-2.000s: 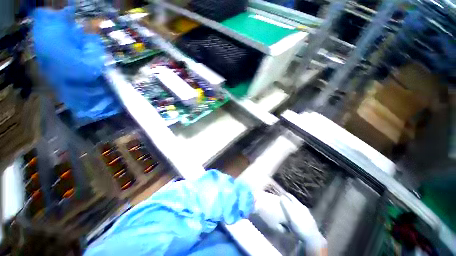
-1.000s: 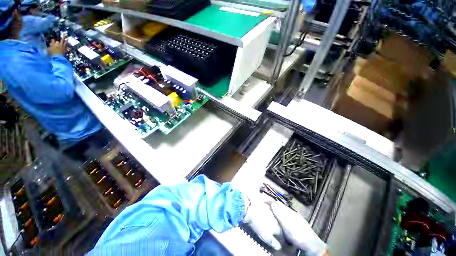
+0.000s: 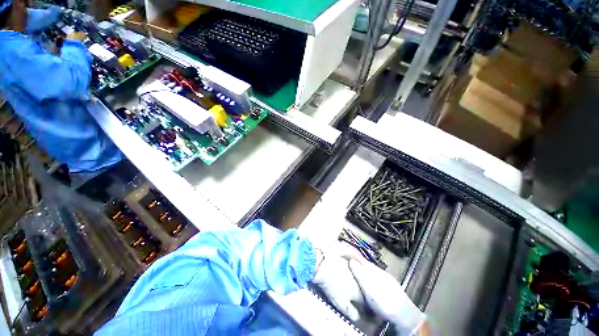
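A black square bin (image 3: pixel 410 244) holds a heap of long thin stemmed parts (image 3: pixel 392 200) on the line in front of me. A small bunch of the same parts (image 3: pixel 360 244) sticks out just beyond my gloves, near the bin's lower left side. My left hand (image 3: pixel 336 283), in a white glove with a blue sleeve, is low in the picture beside the bunch. My right hand (image 3: pixel 386 296), also white-gloved, touches or overlaps it on the right. The fingertips are hidden, so whether either hand grips the bunch is unclear.
Metal conveyor rails (image 3: pixel 441 249) run beside the bin. A populated green circuit board (image 3: pixel 187 121) lies ahead left; another (image 3: pixel 548 289) is at the right edge. A person in blue (image 3: pixel 46 98) works at far left. Trays of coils (image 3: pixel 141 226) stand lower left, cardboard (image 3: pixel 502 98) upper right.
The view has steadied and shifted slightly, moving the boards and shelf up and left in the picture. Both gloved hands remain close together beside the bin, with the small bunch beyond them.
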